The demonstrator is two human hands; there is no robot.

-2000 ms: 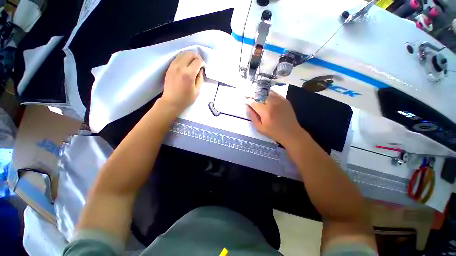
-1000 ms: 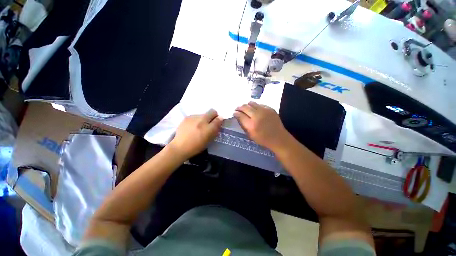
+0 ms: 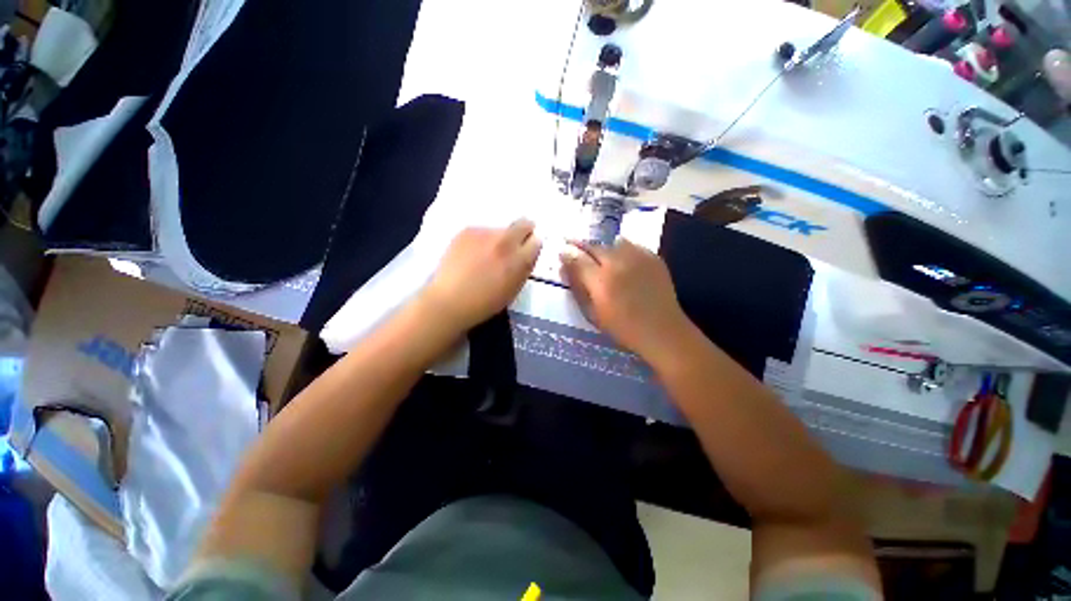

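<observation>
A garment panel, white side up [image 3: 393,279], lies on the machine bed left of the needle, with a narrow black part hanging over the front edge. My left hand [image 3: 487,272] pinches its edge left of the presser foot [image 3: 606,214]. My right hand [image 3: 617,288] is just in front of the presser foot, its fingertips on the white cloth close to my left fingertips. The fingers hide the exact edge held. Small black cut pieces [image 3: 740,282] lie right of my right hand, under the machine head.
A stack of black panels [image 3: 264,141] lies at left. Below it is a carton [image 3: 71,294] with silvery cloth [image 3: 200,434]. Red-orange scissors [image 3: 979,429] lie at the bed's right end. The white machine head [image 3: 728,82] spans the upper right.
The white-backed panel was turned and pulled toward the front edge. My left hand moved right, beside my right hand, then both rose slightly toward the presser foot. A black part now hangs over the front edge.
</observation>
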